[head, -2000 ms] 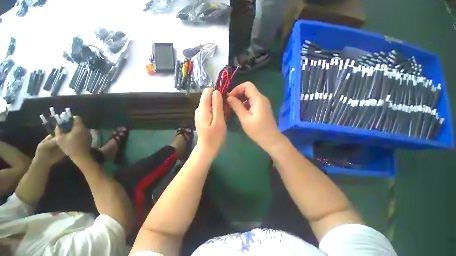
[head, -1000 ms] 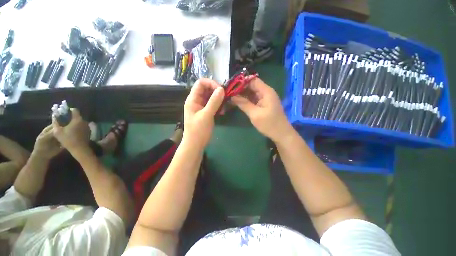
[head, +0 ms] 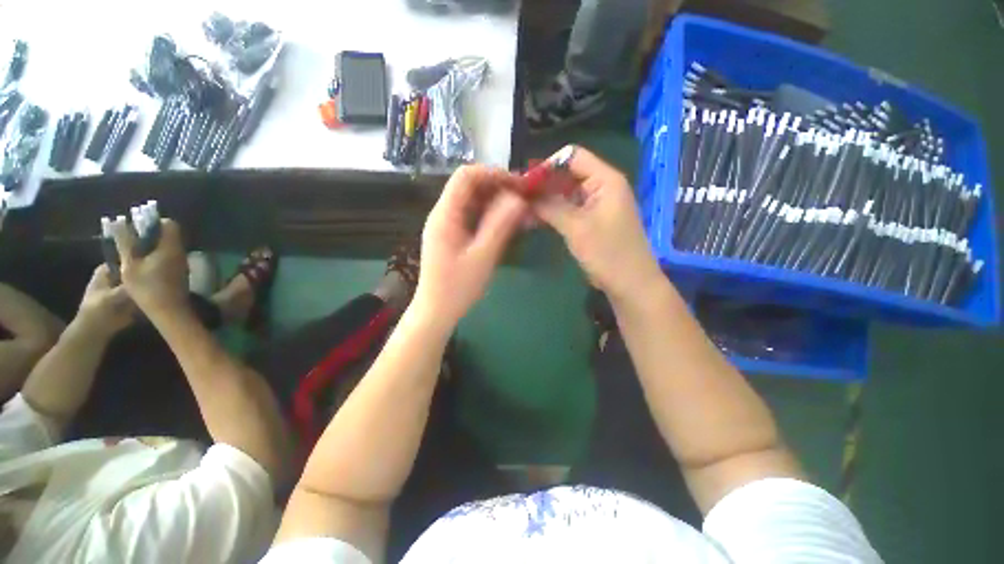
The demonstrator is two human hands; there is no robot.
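A small bundle of red lead wire [head: 536, 179] with some dark parts is held up between my two hands, in front of the table's right corner. My right hand [head: 595, 215] grips the bundle, and a small pale tip shows above its fingers. My left hand [head: 468, 231] is at the left end of the bundle, its thumb and fingers close together and blurred. Whether the left fingers grip the wire is hard to tell. Most of the bundle is hidden by the fingers.
The white table [head: 303, 121] carries black rods, bagged parts, a dark device [head: 362, 87] and an accessory set [head: 407, 129]. A blue crate [head: 826, 289] of black rods stands right, above another crate. A neighbouring person's hands [head: 143, 264] hold white-ended rods. Another person's leg stands behind the corner.
The red bundle has turned from upright to sideways and is now mostly covered by the fingers. My hands have moved slightly up and right. The view has shifted a little.
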